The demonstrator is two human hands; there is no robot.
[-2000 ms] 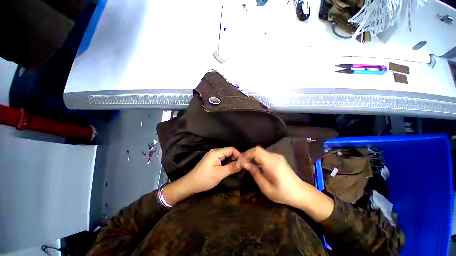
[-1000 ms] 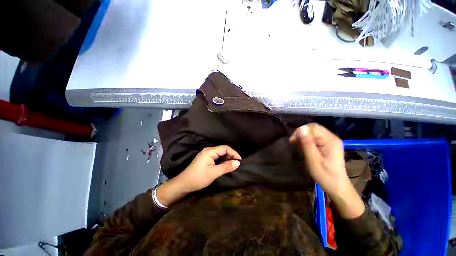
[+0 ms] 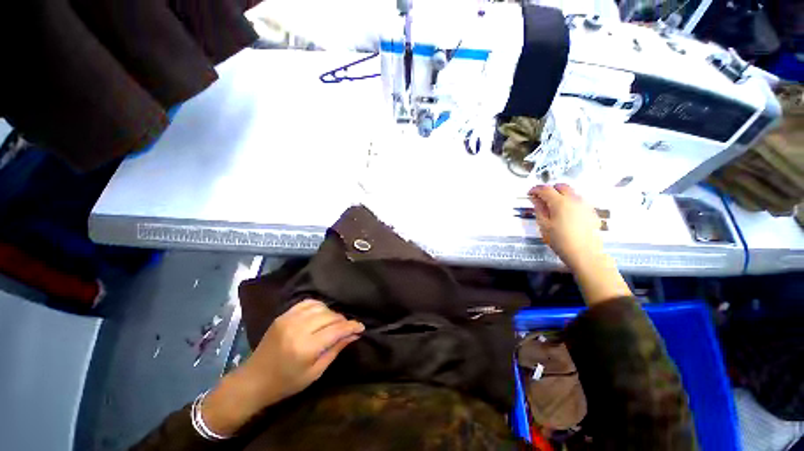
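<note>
The dark brown garment [image 3: 388, 277] lies limp over the lap, its upper flap with a silvery oval button [image 3: 361, 245] resting on the table edge. A narrow opening shows in its cloth. My left hand [image 3: 300, 348] pinches the garment left of this opening. My right hand [image 3: 564, 225] is over the table at the thread snips [image 3: 525, 212]. Only the dark blade tips show clearly; the hand hides the handles. Whether my right fingers hold anything cannot be told.
A white sewing machine [image 3: 485, 66] stands at the back, with white strips [image 3: 564, 145] hanging at it. Brown garment pieces [image 3: 106, 75] hang upper left. A blue bin [image 3: 696, 370] with brown cloth is at right. The table edge [image 3: 220, 236] carries a ruler tape.
My right hand has left the garment and moved up and forward to the snips. My left hand still pinches the cloth. The view has tilted up, showing the machine; the opening now shows.
</note>
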